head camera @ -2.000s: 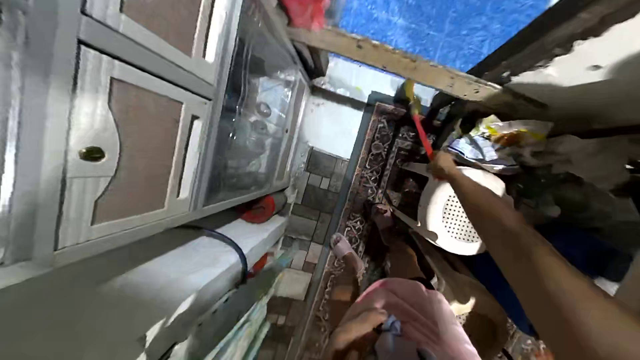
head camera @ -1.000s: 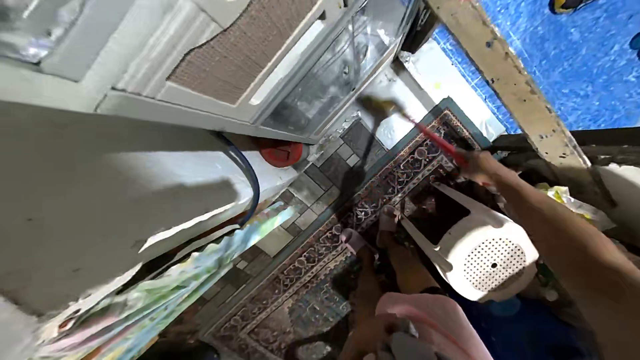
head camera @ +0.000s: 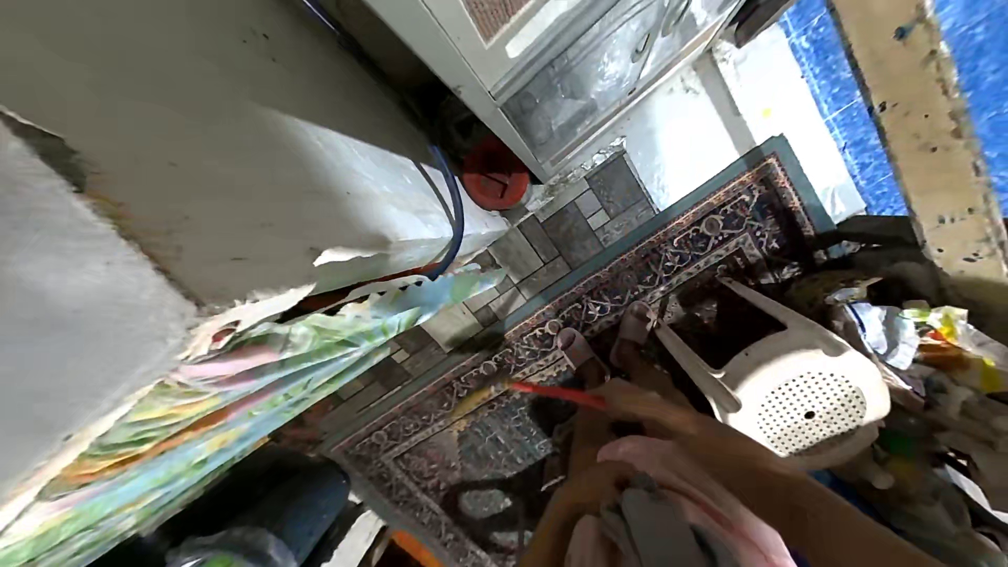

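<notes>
My right hand (head camera: 626, 402) is closed round the red handle of a brush (head camera: 555, 391), whose yellowish, blurred head points left over the patterned rug (head camera: 512, 441). Low in the view, my left hand (head camera: 606, 480) is bent in front of my body, its fingers at a grey cloth (head camera: 657, 520) against pink clothing. Whether it grips the cloth I cannot tell. Both of my feet, in pinkish slippers (head camera: 575, 346), stand on the rug below the hands.
A white plastic stool (head camera: 819, 402) stands right of my feet, beside crumpled bags (head camera: 937, 331). A grey cabinet (head camera: 583, 102) and red bucket (head camera: 496, 175) are at the top. Colourful curtain fabric (head camera: 260, 394) hangs left by a wall. A wooden beam (head camera: 921, 118) crosses the upper right.
The view has turned a lot. My right hand with the red-handled brush has come from reaching out near the doorway and cabinet back close to my body, over the rug.
</notes>
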